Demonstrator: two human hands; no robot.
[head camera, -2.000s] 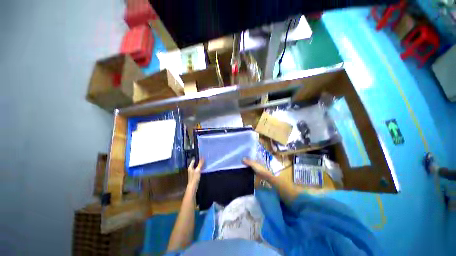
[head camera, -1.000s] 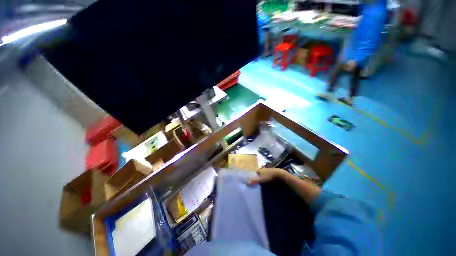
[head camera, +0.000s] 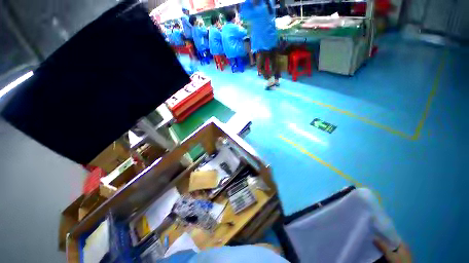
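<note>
A flat black item with a pale white-grey sheet over it is at the lower right, tilted and partly cut off by the bottom edge. My right hand holds it at its right side, fingers on the sheet; the hand is blurred and cut off at the bottom. My left hand is not in view. The open wooden desk lies to the left, with a calculator, a tan card, tangled cords and papers inside.
A large black panel is at the upper left. Orange-red trays are stacked behind the desk. A person in blue stands in the aisle near a red stool. Several seated people line a bench. Blue floor with yellow lines extends right.
The view has turned right, away from the desk. The black item with its sheet has moved from over the desk to the right, beyond the desk's edge. My left hand has left the view.
</note>
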